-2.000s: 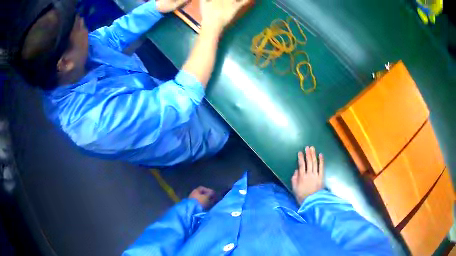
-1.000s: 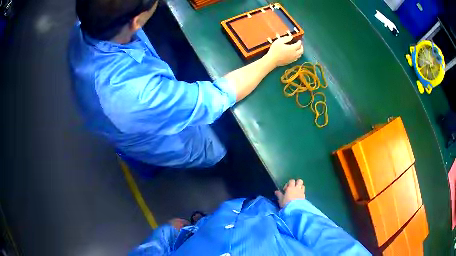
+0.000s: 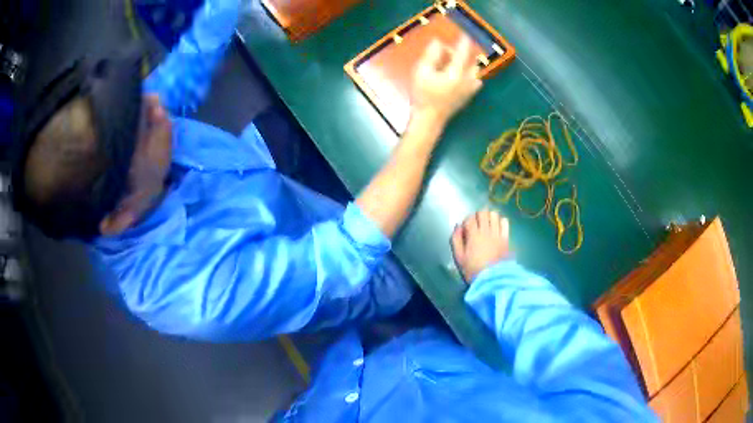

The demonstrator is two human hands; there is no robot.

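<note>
My right hand (image 3: pixel 481 245) rests on the green bench with its fingers slightly curled and nothing seen in it. A tangled pile of yellow-tan rubber bands (image 3: pixel 528 157) lies just beyond it, not touched. Orange tray bundles (image 3: pixel 689 310) stand on the bench at the right, overlapping in a row. A black-bordered panel (image 3: pixel 392 66) sits in an orange tray (image 3: pixel 505 59) at the top, under another person's hand. My left hand is not in view.
A person in a blue smock and dark cap sits close at the left, one arm reaching over the green bench (image 3: pixel 570 281). More orange trays (image 3: pixel 310 12) lie at the top edge. A yellow-blue fan (image 3: pixel 737 62) is cut off at the right.
My right hand has moved forward from the bench edge toward the rubber bands. The other hand of mine has left the picture. The neighbour's hand has shifted from the tray's edge over the panel.
</note>
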